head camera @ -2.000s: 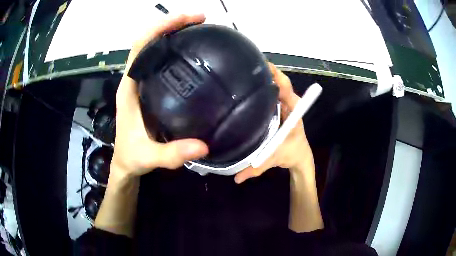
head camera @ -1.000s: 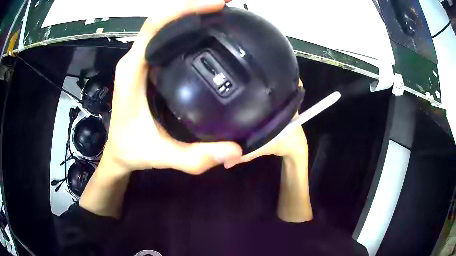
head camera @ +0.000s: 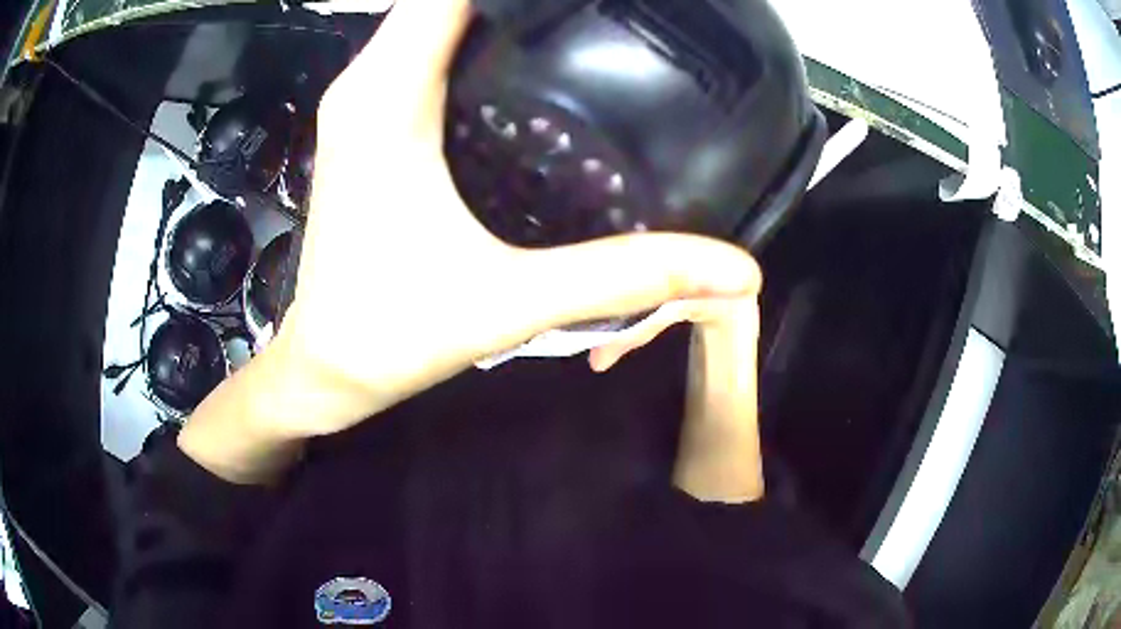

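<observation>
A PTZ dome camera (head camera: 615,135) is held up close, its glossy black ball cut off by the top edge. Its ring of round LEDs faces me at the lower left of the ball, and the recess shows at the top right. My left hand (head camera: 406,258) grips the ball from the left, thumb across its lower side. My right hand (head camera: 707,332) is behind and under the unit, mostly hidden by it and by my left thumb. The white antenna (head camera: 838,150) sticks out at the right. A bit of white body shows below.
A pale tray (head camera: 127,295) at the left holds rows of black dome cameras (head camera: 209,252) with black cables. The green bench edge (head camera: 910,121) with white paper runs across the top right. A round blue and white item (head camera: 353,601) lies over the dark clothing at the bottom.
The ball has been turned so the LED ring shows and the recess has moved to the upper right. The camera unit is higher in view. The round blue and white item shows more fully.
</observation>
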